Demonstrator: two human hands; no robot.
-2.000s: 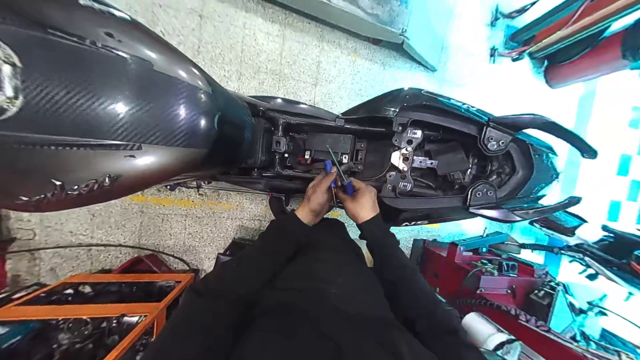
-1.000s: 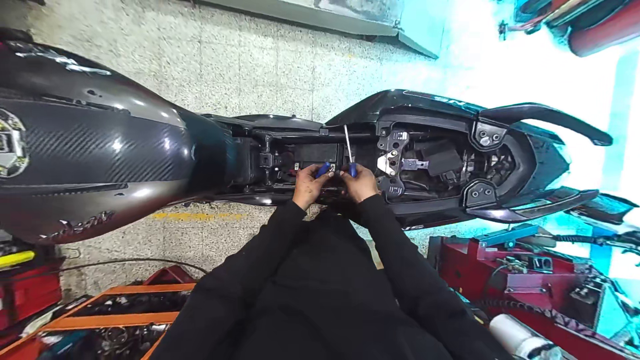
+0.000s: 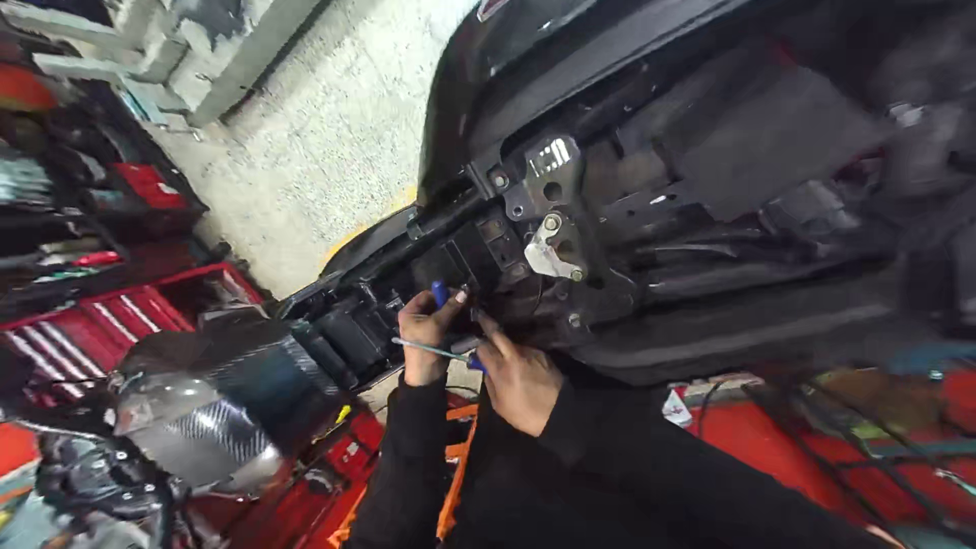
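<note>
My left hand (image 3: 425,335) grips a blue handle (image 3: 439,294), its thumb and finger close to the battery area of a motorcycle frame. Just right of it, my right hand (image 3: 520,377) holds a screwdriver (image 3: 431,348) by its blue handle; the metal shaft points left across my left wrist. The index finger of my right hand reaches to the frame near my left thumb. What the fingertips touch is too small to tell. A silver metal bracket (image 3: 550,252) with bolts sits on the motorcycle's seat subframe, up and right of the hands.
The carbon-patterned fuel tank (image 3: 221,419) is at lower left. A red tool cabinet (image 3: 114,328) stands beyond it. Grey metal beams (image 3: 252,61) lie on the speckled floor (image 3: 335,114) at upper left. An orange metal frame (image 3: 457,473) is below my hands.
The view has turned and come closer to the motorcycle. The screwdriver's shaft, pointing up away from me a second ago, now lies across my left wrist.
</note>
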